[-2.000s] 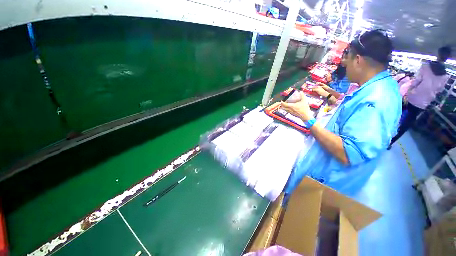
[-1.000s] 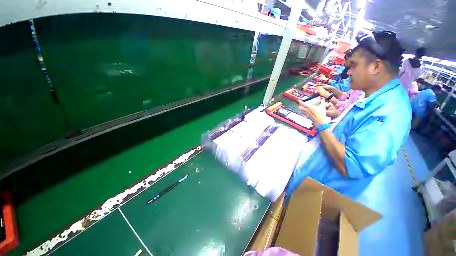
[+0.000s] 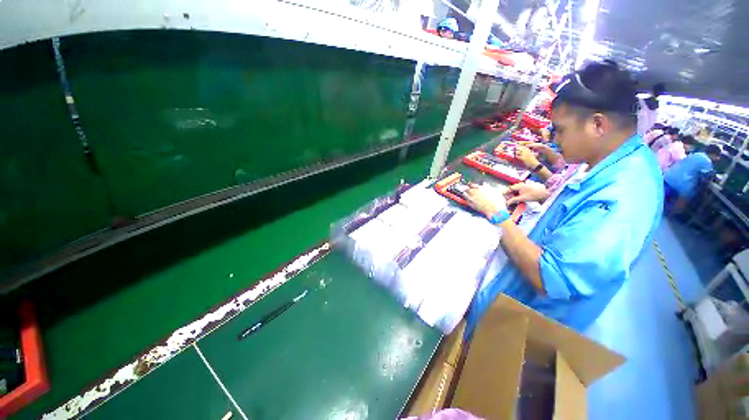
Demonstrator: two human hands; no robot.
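Neither of my hands is in view. A patch of pink sleeve shows at the bottom edge. A thin black pen-like tool point(image 3: 273, 317) with a pale tip lies on the glossy green bench point(image 3: 328, 353). Parts trays point(image 3: 435, 262) in clear plastic with white rectangular parts stand beyond it. A red-orange carrier frame point(image 3: 33, 361) with dark contents is cut off by the left edge, on the green conveyor belt point(image 3: 238, 279).
An open cardboard carton point(image 3: 493, 353) stands at the bench's right side. A person in a blue smock point(image 3: 608, 213) works at a red frame point(image 3: 450, 190) beyond the trays. A white post point(image 3: 460, 98) rises at the belt's far side. More workers sit further along.
The red-orange frame has come further into view at the lower left. The neighbouring person's hands have lowered from a held object to the red frame. The pen-like tool has stayed put.
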